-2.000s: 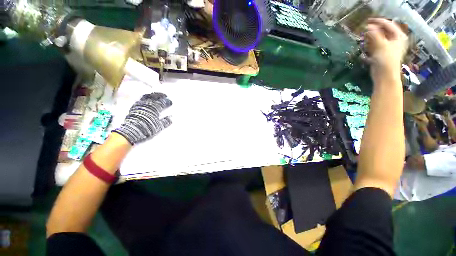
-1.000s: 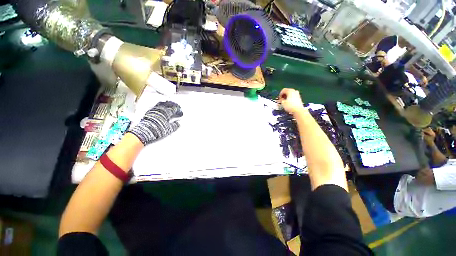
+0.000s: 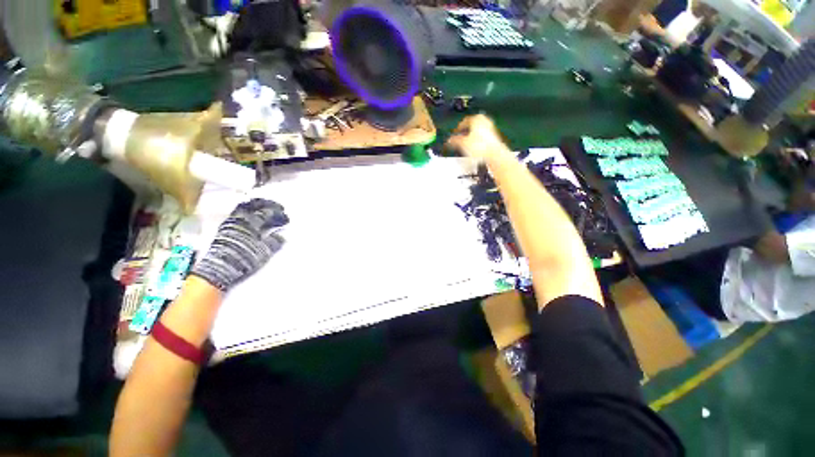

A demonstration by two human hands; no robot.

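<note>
My left hand (image 3: 241, 243), in a grey-black and white mottled knitted glove with a red band at the wrist, rests over the left part of the white board (image 3: 357, 241). Its fingers are curled, and what may be under them is hidden. My right hand (image 3: 475, 138) is bare and blurred, at the board's back edge beside the green round cap (image 3: 417, 153). Its fingers are bent together; I cannot tell if they hold something. My right forearm crosses the tangled black cable pile (image 3: 581, 210). Teal circuit boards (image 3: 163, 287) lie left of my gloved hand.
A yellowish extraction hood (image 3: 165, 153) points at the board from the back left. A metal fixture (image 3: 259, 125) and a round fan (image 3: 375, 58) stand behind. Rows of PCB panels (image 3: 657, 201) lie on a black mat at the right. A person's white sleeve (image 3: 768, 286) shows far right.
My right hand has come from the far back right to the board's back edge, and now sits slightly farther back from the cable pile. My gloved hand stays in place. The camera view has shifted.
</note>
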